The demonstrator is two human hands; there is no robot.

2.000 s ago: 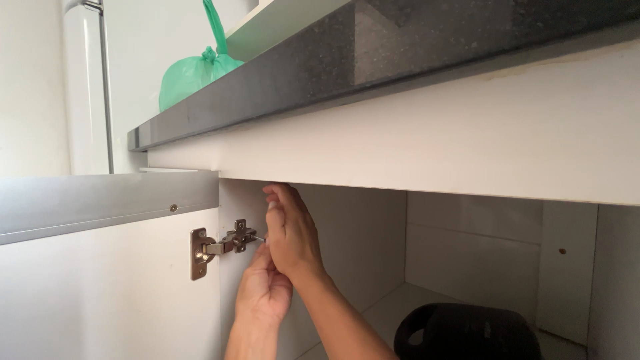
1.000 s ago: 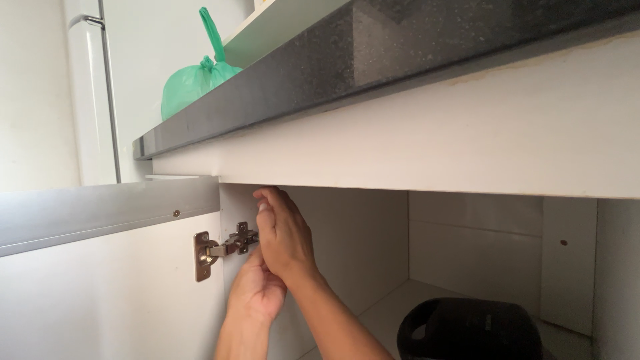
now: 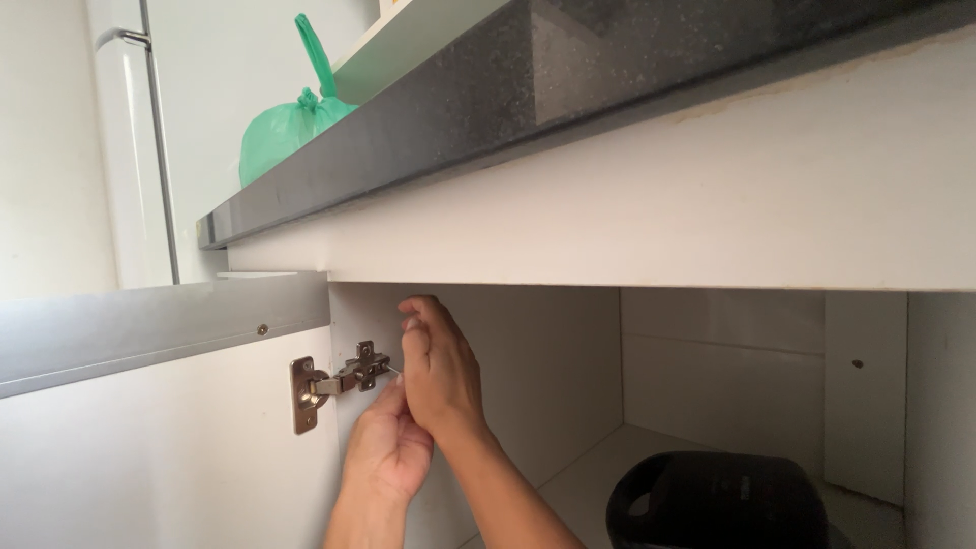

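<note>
A metal cabinet hinge (image 3: 364, 367) joins the open white cabinet door (image 3: 168, 450) to the inner side wall of the cabinet. Just right of its mounting plate, a thin metal shaft reaches from the hinge to my hands; its handle is hidden by them. My left hand (image 3: 390, 442) is below, palm toward the view, its fingertips around the base of the shaft. Pressed against it from the right is my right hand (image 3: 442, 374), fingers pointing up and partly curled; what lies behind its palm cannot be seen.
Above the hands runs a white panel (image 3: 610, 213) under a dark stone countertop (image 3: 457, 107). A knotted green plastic bag (image 3: 282, 137) sits on the countertop. Inside the cabinet, at lower right, stands a black appliance with a handle (image 3: 724, 496). An aluminium strip (image 3: 168, 324) edges the door.
My right hand has shifted and turned slightly against my left. The thin shaft, hard to see one second ago, shows again beside the hinge.
</note>
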